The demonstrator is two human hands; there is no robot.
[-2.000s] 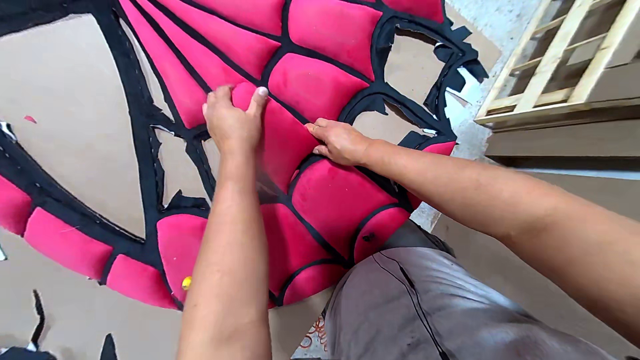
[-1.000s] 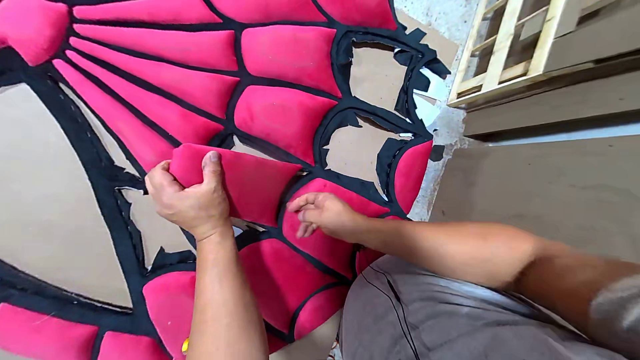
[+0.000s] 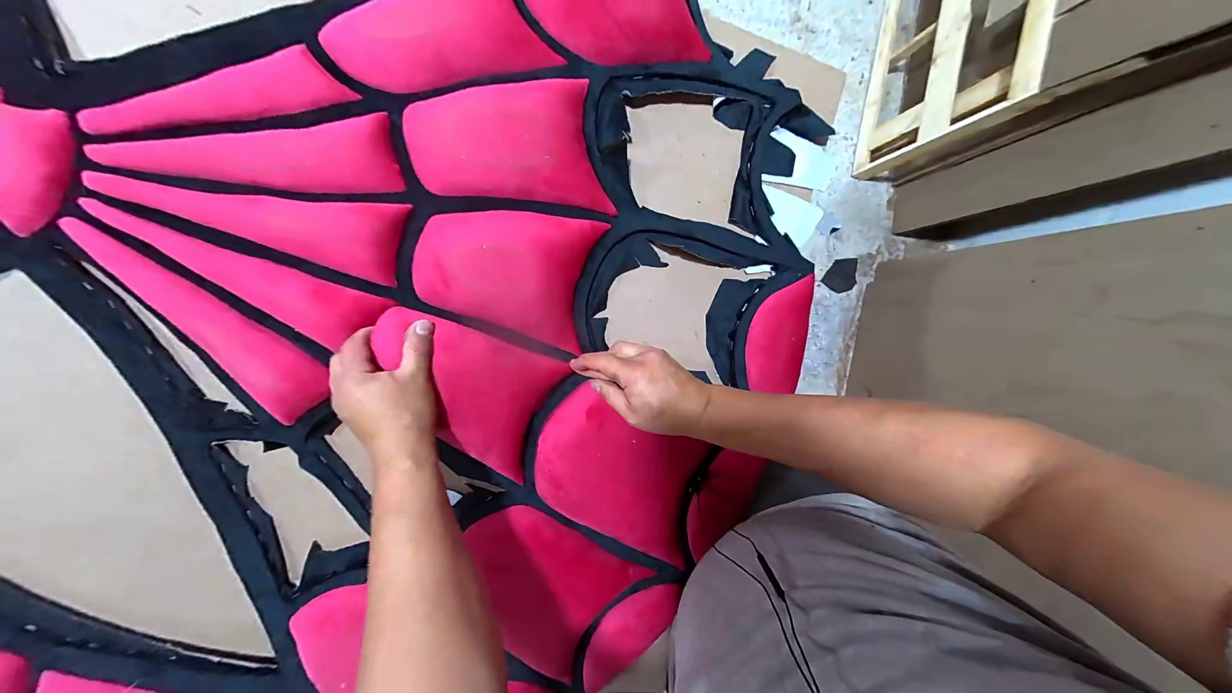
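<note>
A large padded panel of pink fabric cushions between black fabric bands [image 3: 601,69] lies below me. My left hand [image 3: 390,385] grips the raised left end of one pink cushion [image 3: 491,395], thumb on top. That cushion's right part sits within its black-edged cell. At its upper right corner, my right hand [image 3: 640,385] pinches the edge between thumb and fingers; what exactly is between the fingertips is hidden. Several cells hold no cushion and show tan board, such as the upper right opening [image 3: 683,159] and the one beneath it [image 3: 664,303].
A slatted wooden frame [image 3: 948,72] stands at the upper right, beside large brown boards [image 3: 1049,308]. White and black scraps [image 3: 794,207] lie on the grey floor by the panel's right edge. My clothed leg is against the panel's lower right.
One second ago the cushion was lifted higher in my left hand; now more of it lies in its cell. My right hand, loose before, has closed at the cushion's corner.
</note>
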